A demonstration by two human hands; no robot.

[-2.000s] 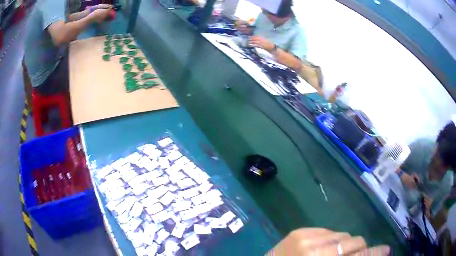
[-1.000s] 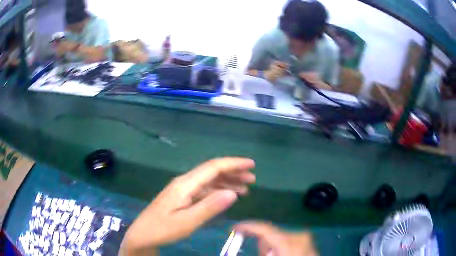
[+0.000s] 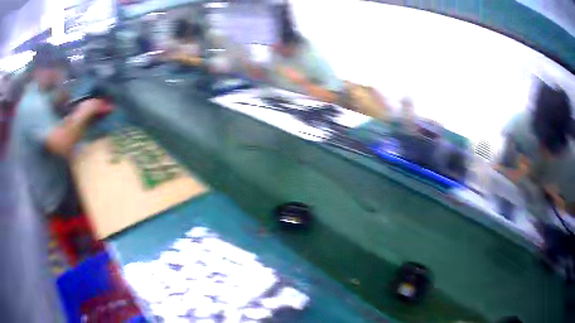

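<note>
Neither of my hands is in the picture. Nearest in front of me, a batch of white cells (image 3: pixel 202 274) lies spread on the teal bench (image 3: pixel 189 217) at the lower left, blurred by motion. A round black housing (image 3: pixel 294 216) sits on the green conveyor belt (image 3: pixel 340 189), with a small pale spot inside. A second black housing (image 3: pixel 412 282) sits further right on the belt, also with a small pale piece inside. The edge of another dark round thing shows at the bottom rim on the right.
A brown board (image 3: pixel 135 189) with green pieces lies beyond the cells. A blue bin (image 3: pixel 94 290) with dark red parts is at lower left. A person (image 3: pixel 41 135) stands or sits at far left. Persons work opposite, near a blue tray (image 3: pixel 416 167) and dark cables (image 3: pixel 302 113).
Both hands have left the picture, and the cell seen by the right hand is out of view. The view has swung back left and is blurred. The fan is no longer seen.
</note>
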